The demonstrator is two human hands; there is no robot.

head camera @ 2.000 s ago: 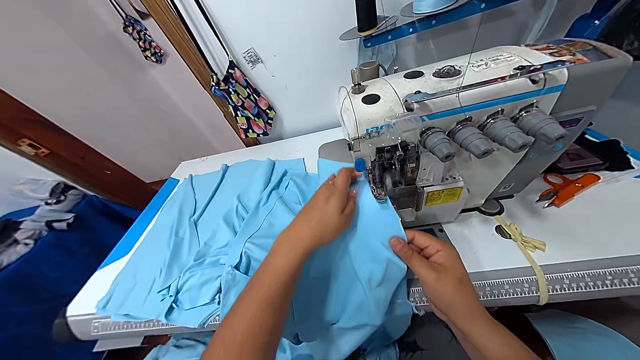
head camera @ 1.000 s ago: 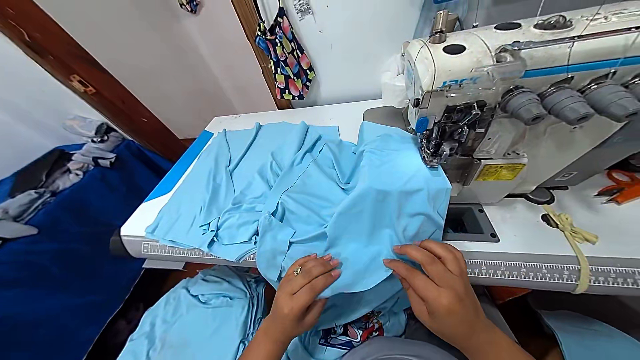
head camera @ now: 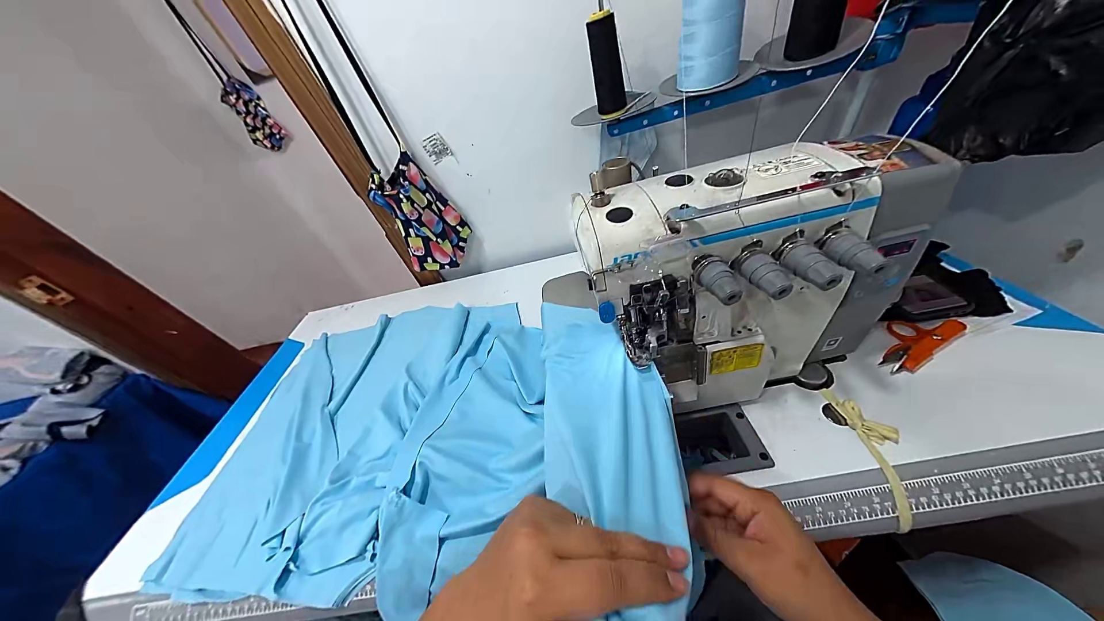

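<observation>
Light blue knit fabric (head camera: pixel 483 414) lies in folds over the left of the machine table, its right edge reaching under the presser foot of a white overlock sewing machine (head camera: pixel 733 207). Low in the view, my left hand (head camera: pixel 573 565) rests on the fabric with its fingers extended toward the right edge. My right hand (head camera: pixel 746 526) is at that same edge, just below the machine's open plate, its fingers curled against the cloth; whether they pinch it is partly hidden.
Orange-handled thread snips (head camera: pixel 923 343) lie right of the machine. A yellow tied strip (head camera: pixel 871 440) hangs over the table edge with its measuring tape (head camera: pixel 957 492). Thread cones (head camera: pixel 711 43) stand behind. A printed fabric pouch (head camera: pixel 423 216) hangs on the wall.
My left hand, near the machine's needle area two seconds ago, is now low on the fabric. Since one second ago the fabric's right part has gone from spread wide to a narrower, straighter strip.
</observation>
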